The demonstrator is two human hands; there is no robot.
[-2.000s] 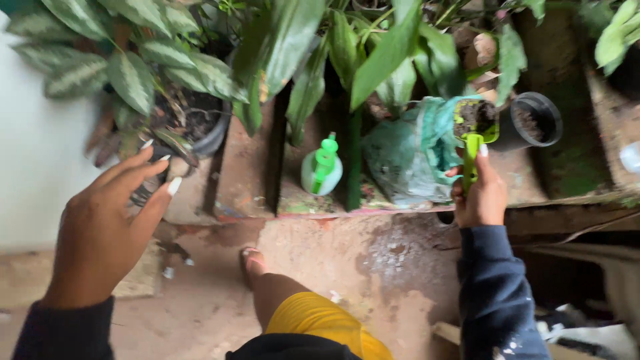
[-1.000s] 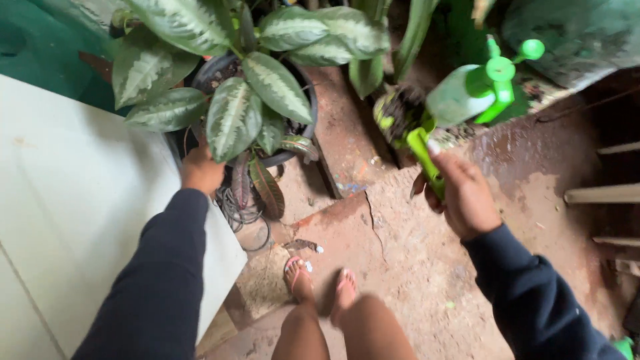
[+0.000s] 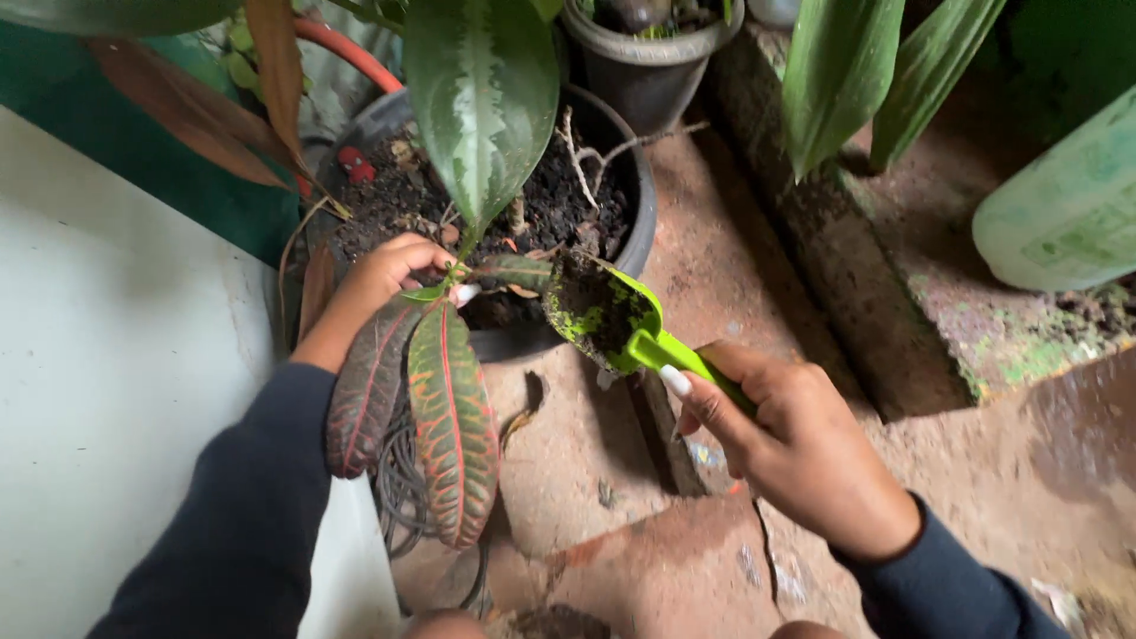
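Note:
My right hand (image 3: pixel 790 435) grips the handle of a lime-green plastic hand scoop (image 3: pixel 661 342), whose blade carries dark soil and lies at the right front rim of a large dark plastic pot (image 3: pixel 641 209). Over the pot's front left side, my left hand (image 3: pixel 386 271) has its fingers closed around the stem of a croton plant, its thumb near the base of the leaves. A green and red croton leaf (image 3: pixel 454 426) and a darker one hang below that hand. Dark soil (image 3: pixel 550 204) fills the pot, with a twig on it. A large variegated green leaf (image 3: pixel 479 98) hangs over the soil.
A smaller grey pot (image 3: pixel 652 53) stands behind the large one. A white panel (image 3: pixel 133 311) borders the left side. Coiled cable (image 3: pixel 404 479) lies below the leaves. At right are a concrete ledge (image 3: pixel 887 328) and a translucent bottle (image 3: pixel 1065 204). An orange-red hose (image 3: pixel 351 53) curves behind.
The soil-laden scoop in my right hand has come from beside the green bag to the large pot's rim. My left hand, apart from the plants at first, now holds a stem. The view has moved closer.

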